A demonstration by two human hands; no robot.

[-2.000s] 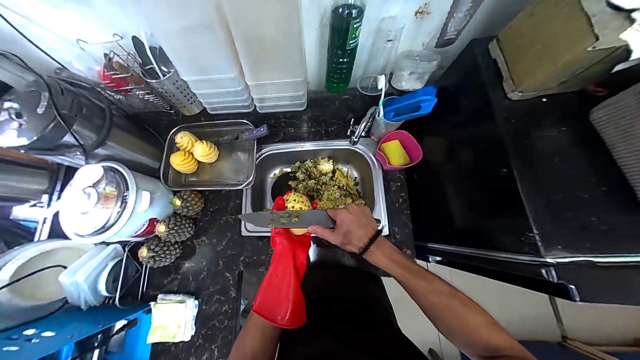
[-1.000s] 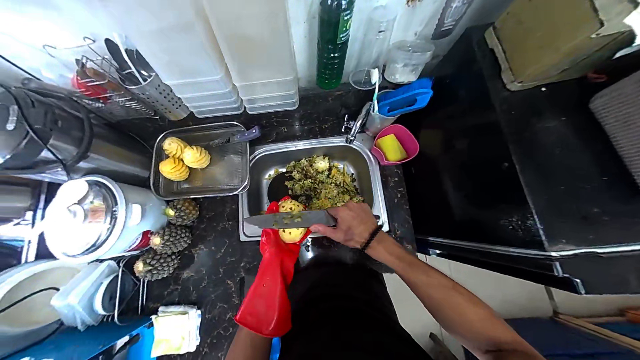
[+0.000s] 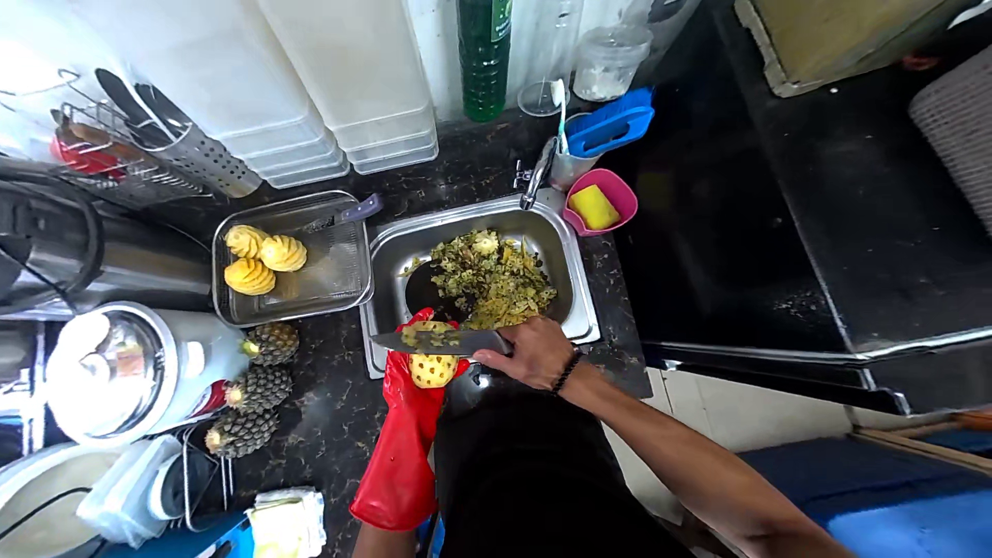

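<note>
My left hand, in a long red rubber glove, holds a peeled pineapple with brown eyes still in its flesh, at the near edge of the steel sink. My right hand, bare with a beaded bracelet, grips a large knife by its handle. Its blade lies across the pineapple, with bits of peel stuck on it. Pineapple peelings are heaped in the sink. To the left, a wire-mesh tray holds several spirally cut pineapples and a purple-handled knife.
Unpeeled pineapples lie left beside a white appliance. Behind the sink stand a faucet, a green bottle and tall plastic containers. A pink bowl with a yellow sponge and a blue brush are at right.
Both hands stay at the near edge of the sink with the pineapple and knife. The gloved forearm's angle has changed slightly.
</note>
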